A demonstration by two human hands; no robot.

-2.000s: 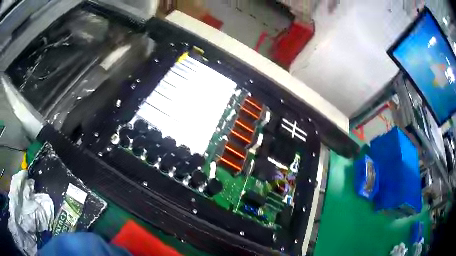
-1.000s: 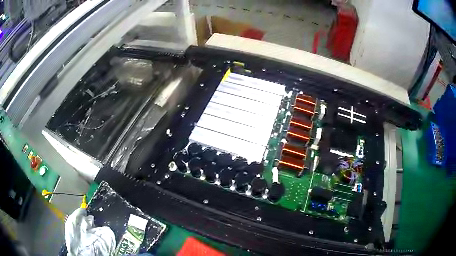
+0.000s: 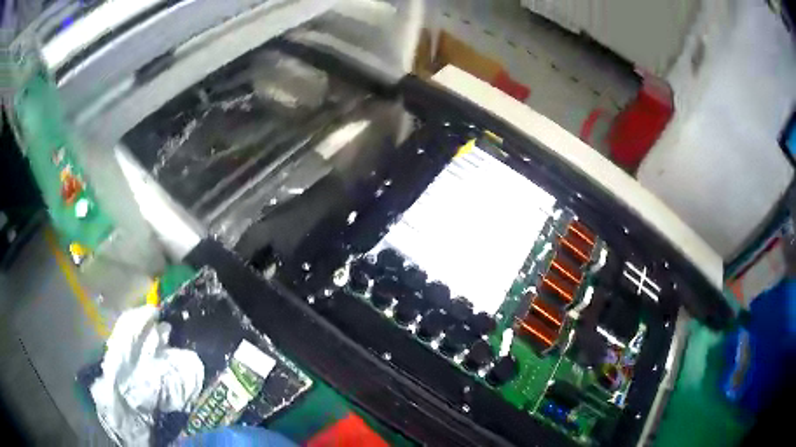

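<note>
A green circuit board (image 3: 530,374) lies in a black carrier (image 3: 349,336) on the conveyor in front of me. It bears bright silver-white bars (image 3: 480,231), a row of orange-copper blocks (image 3: 557,284), a cluster of black round capacitors (image 3: 419,306) and a small coil with coloured wires (image 3: 616,365) near its right end. Neither of my hands is in the picture. A blue patch, perhaps a sleeve or smock (image 3: 236,436), shows at the bottom edge.
Crumpled white gloves (image 3: 148,375) and a green-white packet (image 3: 229,388) lie on a speckled black surface at lower left. A control panel (image 3: 70,188) is at the left, a clear machine cover (image 3: 262,113) beyond. A blue box (image 3: 772,349) is at the right, a red object (image 3: 644,122) behind.
The view has turned and tilted, so the board now lies lower and further right. The monitor has almost left the right edge. Nothing on the board has visibly moved.
</note>
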